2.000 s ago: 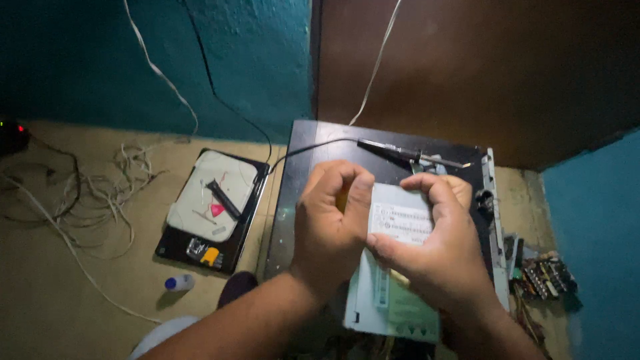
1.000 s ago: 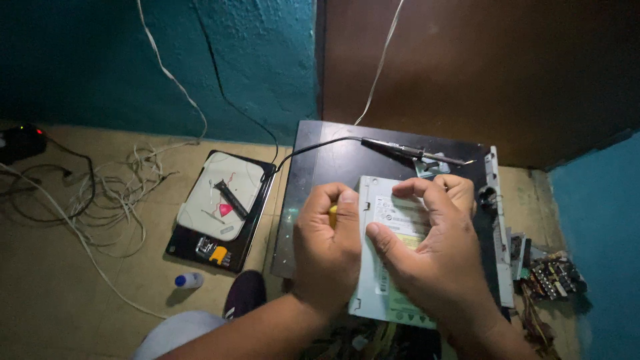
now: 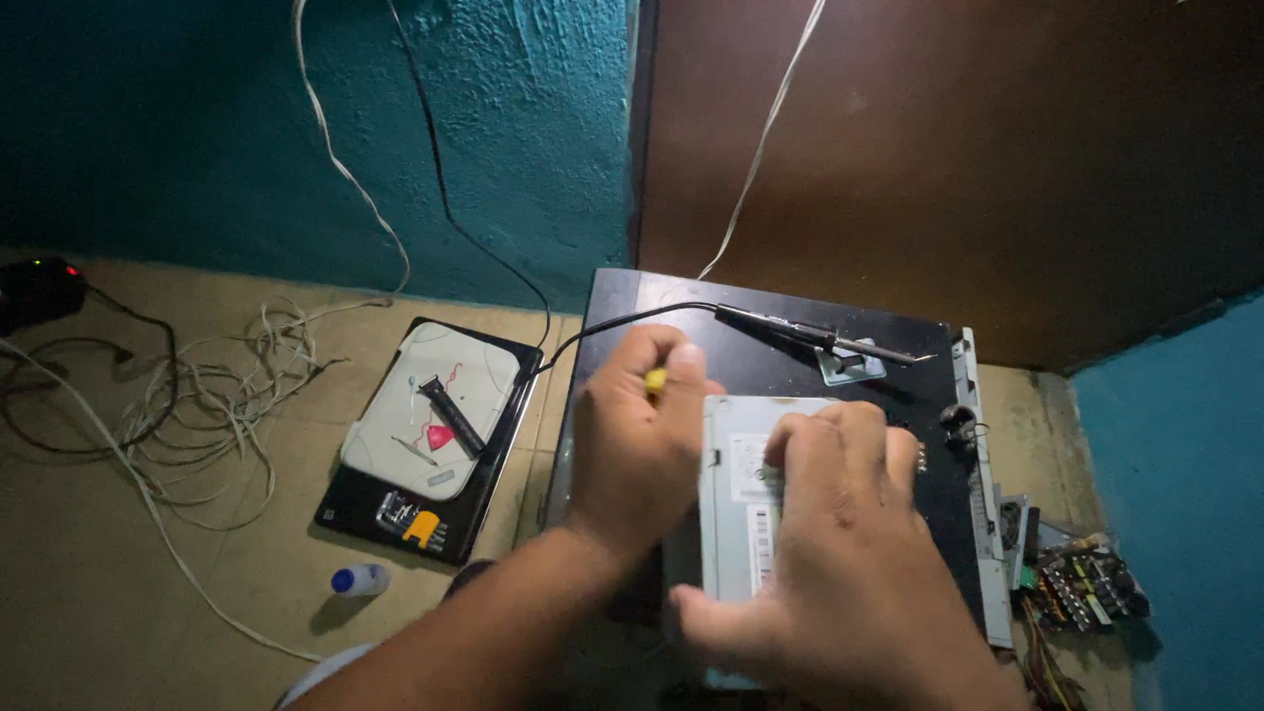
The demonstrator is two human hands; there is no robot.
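Note:
My right hand grips a flat metal drive casing with paper labels, fingers over its top face and thumb at its lower left. To the left of the casing, my left hand is closed on a small yellow thing, mostly hidden by the fingers. Both hands are over a black panel with a metal edge. Beyond them a soldering iron lies on that panel, its shaft resting on a small metal stand.
Left on the floor, a black panel carries a white plate, a black tool and an orange-holdered hex key set. Near it are a blue-capped bottle and tangled cable. A circuit board lies at right.
My left hand has moved away from the casing's upper edge to its left side. My right hand has shifted its grip, its fingers now spread over the top face.

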